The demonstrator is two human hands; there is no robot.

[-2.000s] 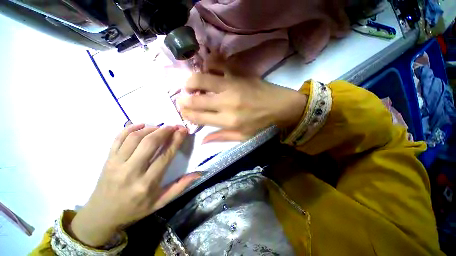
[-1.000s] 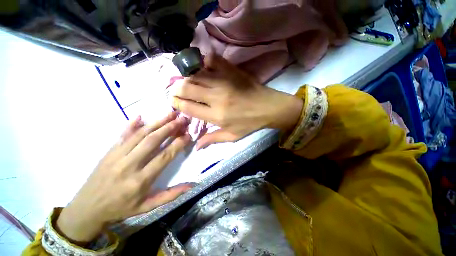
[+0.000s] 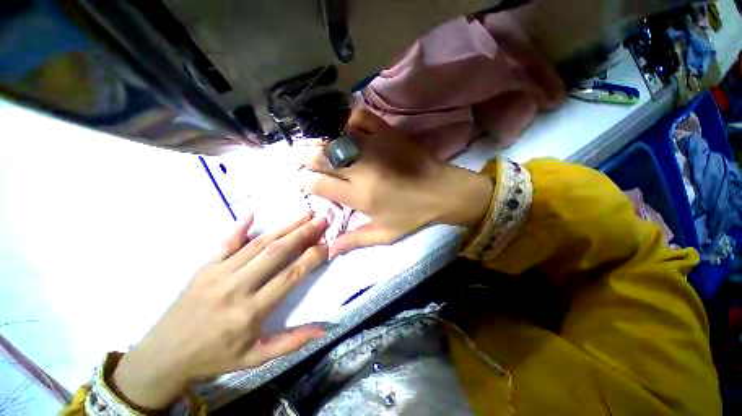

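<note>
The pink garment piece (image 3: 443,85) lies in loose folds behind my right hand, beside the sewing machine head (image 3: 203,65). A small gathered bit of pink cloth (image 3: 345,219) shows between my hands. My right hand (image 3: 390,183) lies on this cloth near the needle area, below the grey knob (image 3: 342,151), fingers bent over it. My left hand (image 3: 244,301) lies flat with fingers spread, its fingertips on the cloth's near edge. The presser foot and needle are lost in glare and behind the machine head.
Blue baskets (image 3: 682,175) with blue and pink cloth stand at the right. Yellow-green snips (image 3: 606,93) lie on the table's right part. The grey table edge (image 3: 407,264) runs diagonally above my lap. A thin pink strip (image 3: 31,366) lies at the lower left.
The machine head fills more of the view, and the machine and table appear shifted down and right. Both hands stay at the cloth; my left hand has flattened, its fingers reaching toward my right.
</note>
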